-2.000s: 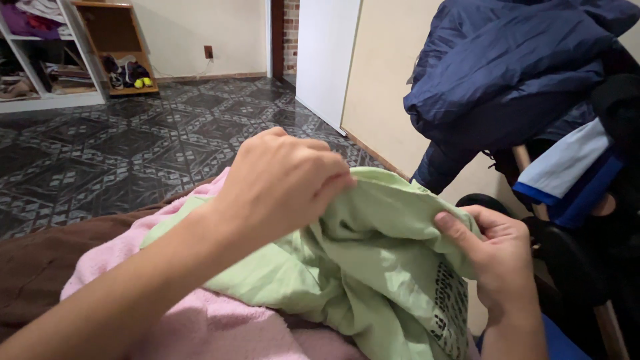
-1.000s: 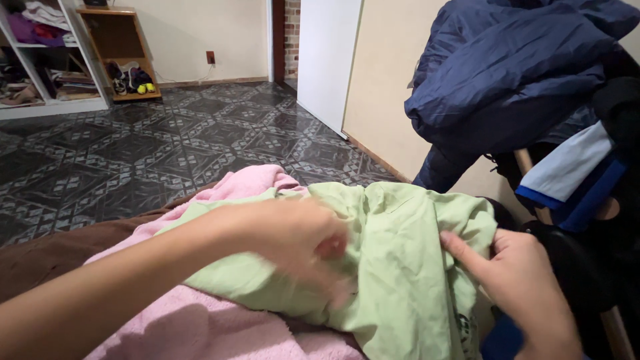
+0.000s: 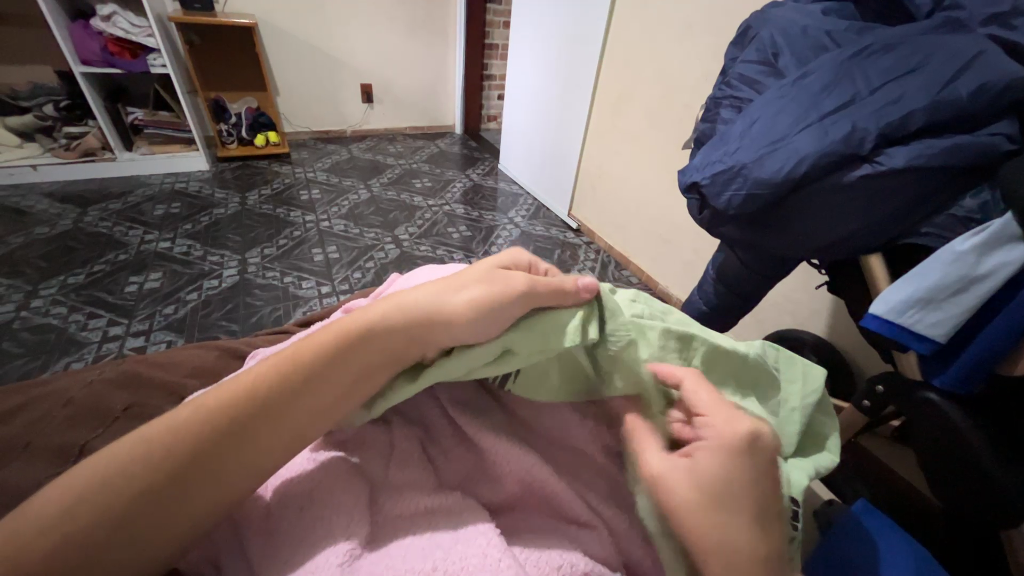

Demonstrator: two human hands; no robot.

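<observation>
Gathered in loose folds, a light green cloth garment (image 3: 720, 344) with dark printing spans the space between my hands. My left hand (image 3: 496, 300) grips its upper edge, thumb and fingers pinched together. Lower right, my right hand (image 3: 704, 464) is blurred, its thumb and index finger apart in front of the green fabric; whether it holds any of it is unclear. Beneath both lies a pink fleecy blanket (image 3: 384, 496), partly covered by the garment. The blanket rests on a brown cover (image 3: 120, 408).
At right, a navy puffer jacket (image 3: 840, 120) hangs over dark items, beside a light blue and blue cloth (image 3: 944, 280). Across the patterned tile floor (image 3: 320, 232) stand a white shelf unit (image 3: 120, 164) with clothes and a small wooden shelf (image 3: 216, 20) holding shoes. A white door (image 3: 552, 96) is further right.
The green garment's near part has been lifted or shifted, baring more of the pink blanket between my arms. My right hand's thumb and index finger were pinching the cloth and are now apart.
</observation>
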